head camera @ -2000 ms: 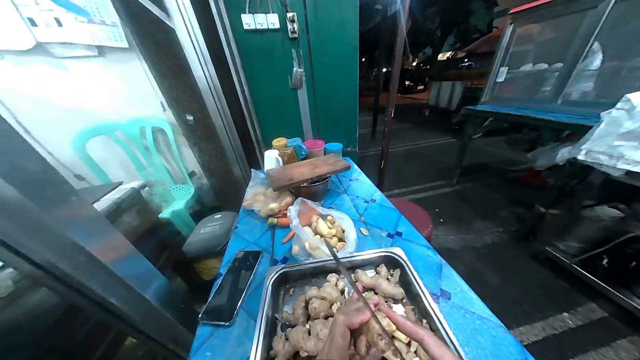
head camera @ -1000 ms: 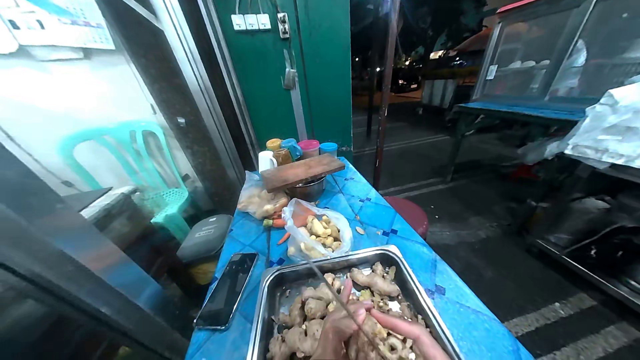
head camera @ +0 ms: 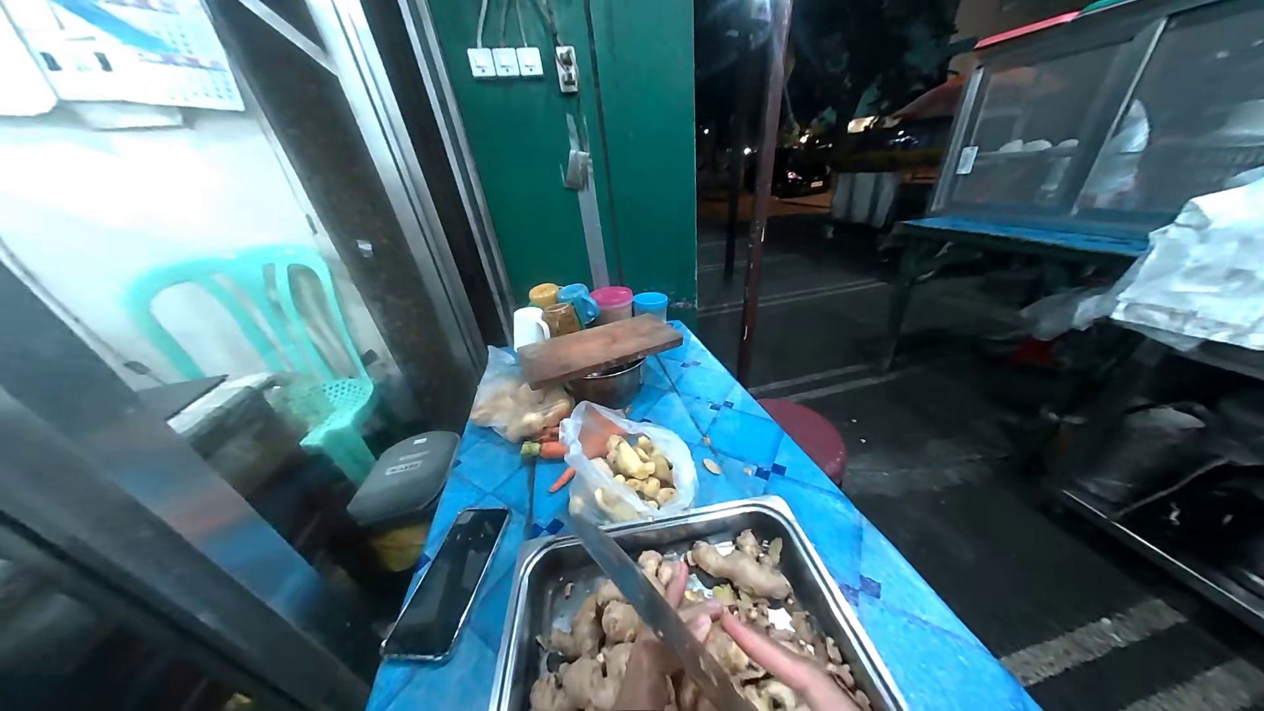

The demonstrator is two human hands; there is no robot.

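A long metal knife blade [head camera: 647, 597] slants across the steel tray, its tip at the upper left near a plastic bag of peeled ginger [head camera: 642, 469]. My right hand [head camera: 785, 662] is at the lower end of the blade, one finger stretched towards my left hand; the handle is out of sight. Partly behind the blade is my left hand [head camera: 652, 667], fingers bent and fingertips close to the right hand's; whether it grips a piece is hidden. Unpeeled ginger roots [head camera: 741, 570] and scraps lie around both hands in the tray [head camera: 528, 602].
A phone [head camera: 449, 583] lies left of the tray on the blue table cover [head camera: 913, 602]. Farther back are carrots [head camera: 548, 449], another plastic bag [head camera: 518, 400], a wooden board [head camera: 602, 351] across a metal bowl [head camera: 609, 382], and lidded jars [head camera: 612, 303]. A red stool [head camera: 810, 434] stands at the right.
The knife blade has shifted and now lies across the front of my left hand. Both hands remain close together over the tray.
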